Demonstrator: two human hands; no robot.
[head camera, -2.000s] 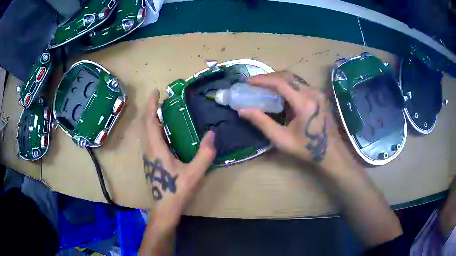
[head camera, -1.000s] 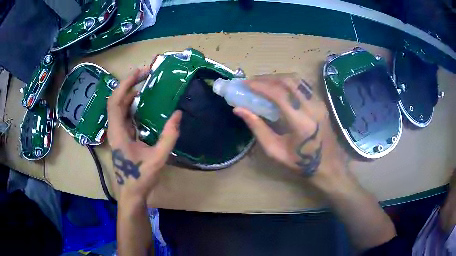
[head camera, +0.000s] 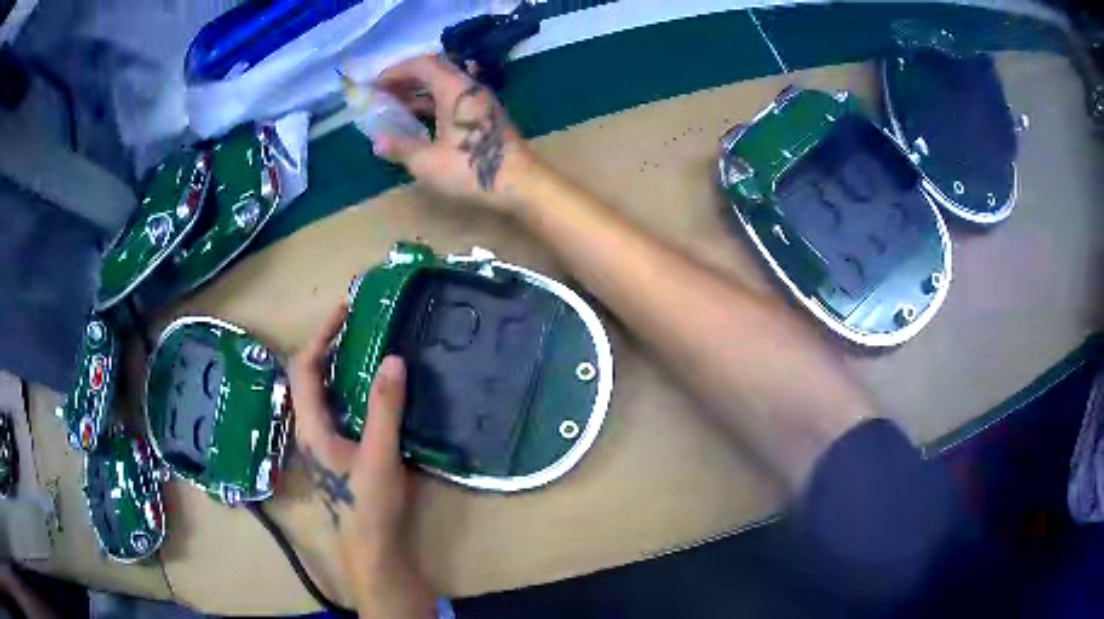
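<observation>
A green car body (head camera: 502, 375) with a white rim lies on the cardboard in front of me. Its black recess faces up, with curved raised outlines, and two silver studs show at the rounded right end. My left hand (head camera: 351, 441) grips its left end, the thumb over the green edge and the fingers beside it. My right hand (head camera: 454, 133) is stretched out to the upper left, above the back edge of the bench. It holds a translucent white glue bottle (head camera: 390, 119), with the narrow tip pointing up and left.
More green bodies lie at left (head camera: 218, 411), with two overlapping at the back left (head camera: 224, 206). Two others stand at right (head camera: 847, 218). A black object (head camera: 490, 42) and a blue thing on a white liner (head camera: 260, 36) are at the back. A black cable (head camera: 291, 550) crosses the front edge.
My right hand has moved with the bottle from over the recess to the back left. The body is turned, its rounded end now to the right, with my left hand still on it. The view has shifted.
</observation>
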